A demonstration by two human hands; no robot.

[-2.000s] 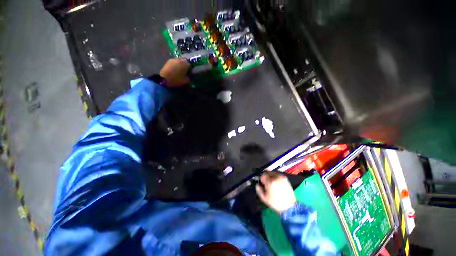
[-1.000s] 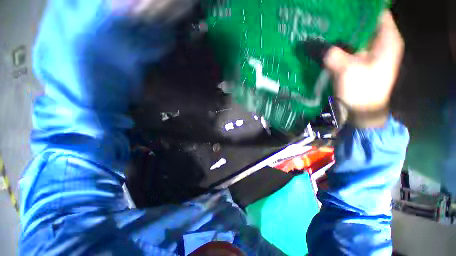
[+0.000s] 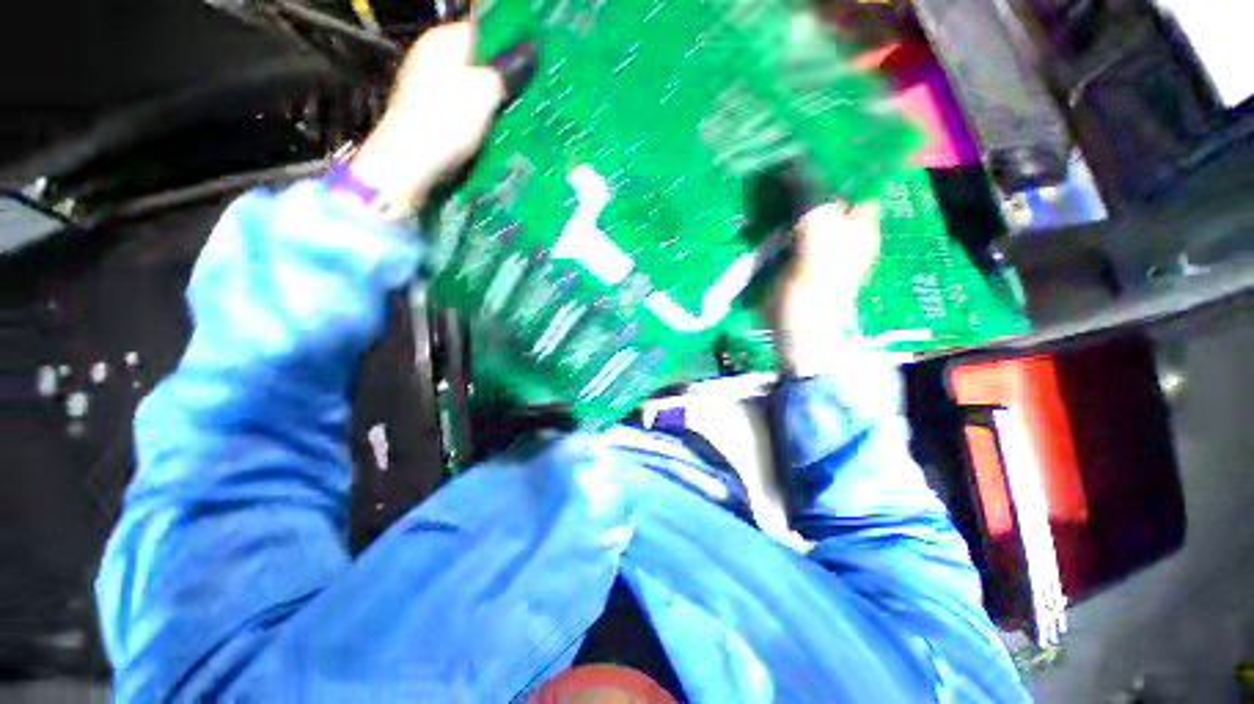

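A large bright green circuit board (image 3: 646, 165), with white lines and markings, is held up in front of my chest, solder side showing. It is tilted and blurred. My left hand (image 3: 437, 110) grips its left edge, with a black patch on the thumb. My right hand (image 3: 829, 261) grips its lower right side, with a black patch over the fingertips; this hand is blurred. Another green board (image 3: 949, 282) lies behind and to the right of the held one, partly hidden by it.
A black bin with red-orange inside (image 3: 1100, 475) stands at the right, with pale bars in it. The black trolley top (image 3: 103, 454) with white scuffs is at the left. Dark equipment with a pink-lit part (image 3: 935, 117) is at the upper right.
The view has turned from the black trolley top towards the bin and equipment. The board has moved along with both hands. My left hand now shows clearly on the board's left edge.
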